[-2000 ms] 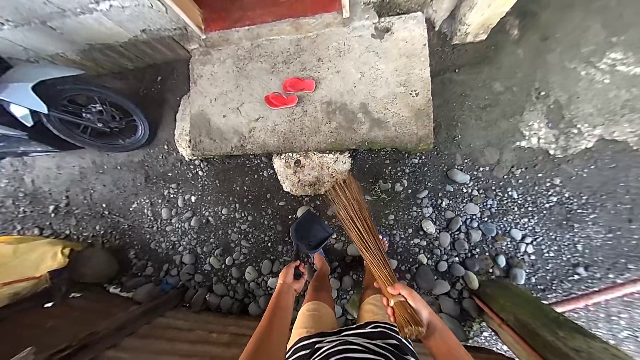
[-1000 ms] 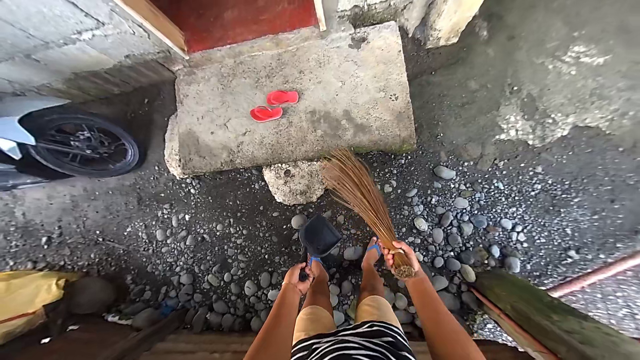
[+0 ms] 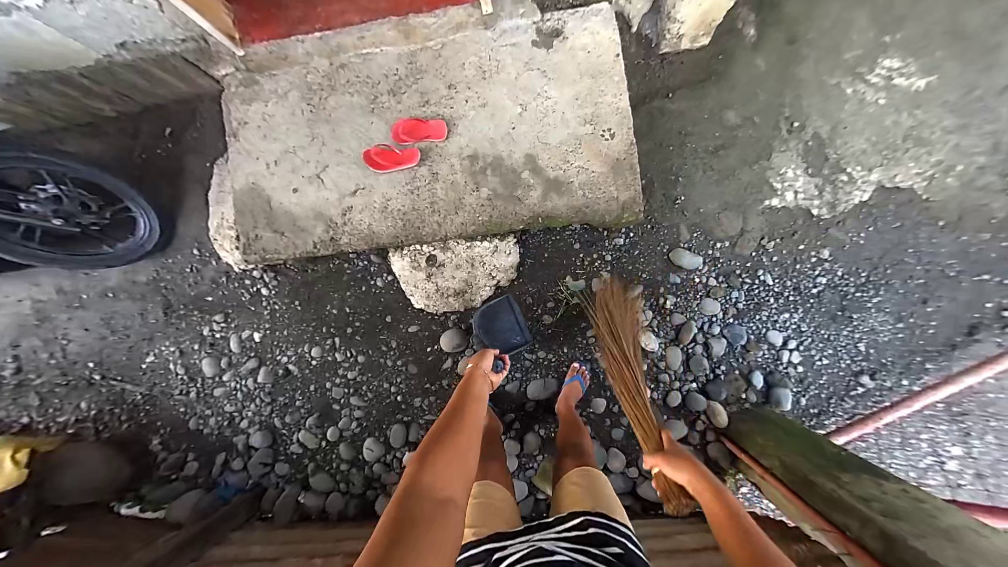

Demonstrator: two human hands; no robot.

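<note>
My left hand (image 3: 493,368) grips the handle of a dark plastic dustpan (image 3: 502,324), whose pan faces away from me, just below a rough stone block (image 3: 455,272). In my right hand (image 3: 671,465) is a stick broom (image 3: 626,354), held near its bound end. Its bristle tips spread over the gravel right of the dustpan. Some green plant bits (image 3: 568,298) lie on the dark ground between the dustpan and the bristles. A foot in a blue flip-flop (image 3: 577,381) stands between the two tools.
A concrete slab (image 3: 315,197) bears a pair of red flip-flops (image 3: 405,146). A motorcycle wheel (image 3: 67,211) is at the left. Rounded stones (image 3: 542,389) cover the ground around my feet. At the lower right are a mossy beam (image 3: 850,480) and a rusty pipe (image 3: 917,408).
The dustpan has moved forward with my left hand, close to the stone block. My right hand has moved the broom to the right, with its bristles now away from that block.
</note>
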